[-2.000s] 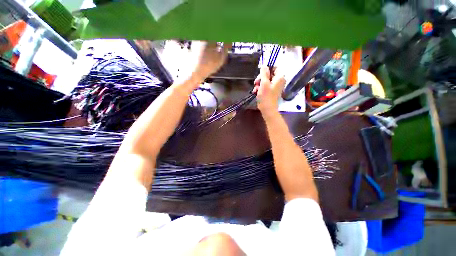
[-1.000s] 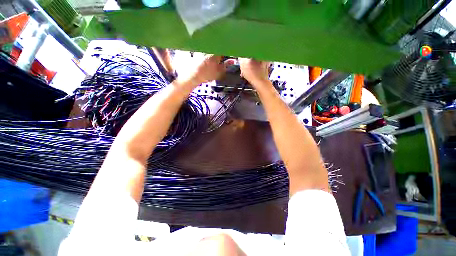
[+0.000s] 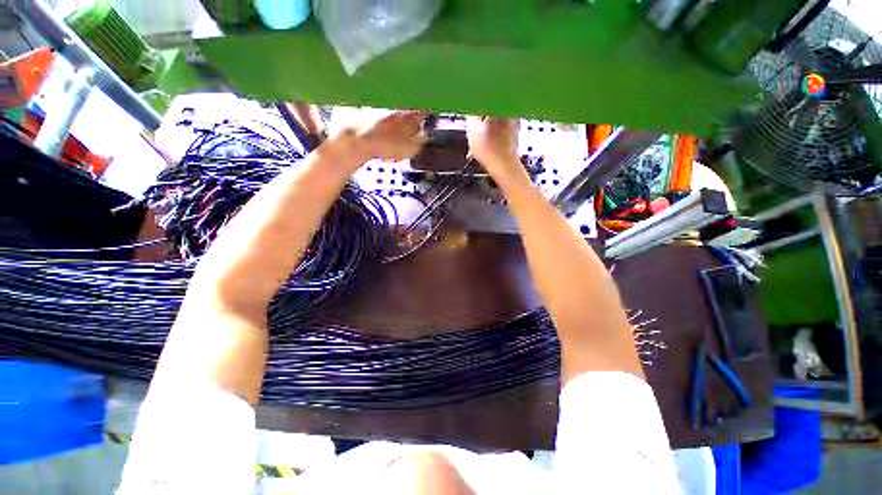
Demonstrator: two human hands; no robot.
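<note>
The dark mould block [image 3: 447, 157] sits between the guide posts under the green machine body. My left hand [image 3: 392, 133] is at its left side and my right hand [image 3: 491, 137] at its upper right; the fingers of both are blurred and partly hidden under the green edge. A few thin black cables [image 3: 437, 205] run from the front of the mould down to the left. The straight cable bundle [image 3: 416, 365] lies across the bench beneath my forearms, its pale wire ends [image 3: 646, 336] at the right. A coiled cable heap [image 3: 232, 189] lies left of the mould.
The perforated plate [image 3: 385, 178] surrounds the mould. A silver profile arm [image 3: 667, 224] juts from the right. Blue-handled cutters [image 3: 714, 382] and a flat black rectangle [image 3: 732, 311] lie on the bench at right. A fan [image 3: 814, 116] stands at the upper right, blue bins below both bench sides.
Two seconds ago my right hand held several cables upright at the mould's right; it has since moved left onto the mould. Since one second ago both hands have stayed at the mould; the view shifted slightly.
</note>
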